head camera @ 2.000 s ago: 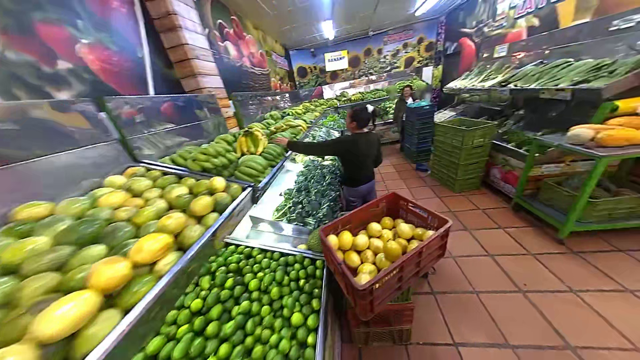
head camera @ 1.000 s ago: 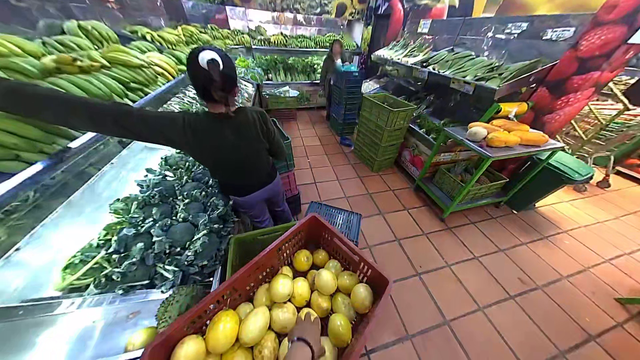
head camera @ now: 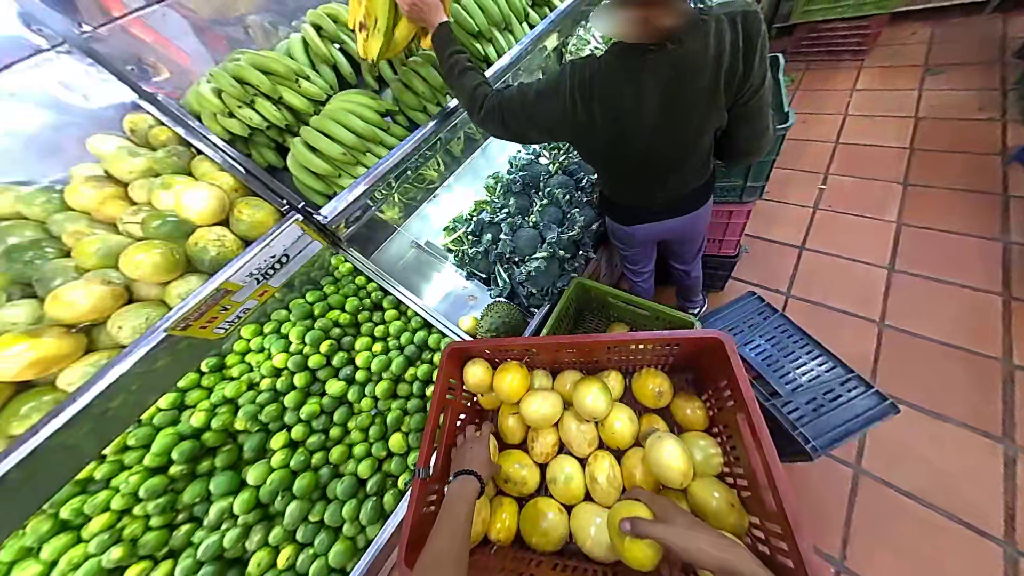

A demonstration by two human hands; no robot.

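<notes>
A red plastic crate (head camera: 588,346) of yellow passion fruits (head camera: 592,398) fills the lower middle of the head view. My left hand (head camera: 474,452), with a dark beaded bracelet at the wrist, reaches inside the crate's left wall. Its fingers lie at a yellow fruit near that wall, and whether they grip it I cannot tell. At the crate's near side my right hand (head camera: 668,520) is closed around a yellow passion fruit (head camera: 634,538), thumb across its front. Left of the crate spreads a bin of green limes (head camera: 320,400).
Ahead, a person in a dark sweater (head camera: 656,104) touches ripe plantains (head camera: 380,28) above green bananas (head camera: 344,132). Broccoli (head camera: 528,240) lies before them. Behind my crate are a green crate (head camera: 588,300) and a dark blue crate (head camera: 800,368). Yellow-green fruits (head camera: 152,260) fill the left bin.
Both my hands are now in the crate; a second ago only one hand showed at its near edge. The view has swung left and down since then.
</notes>
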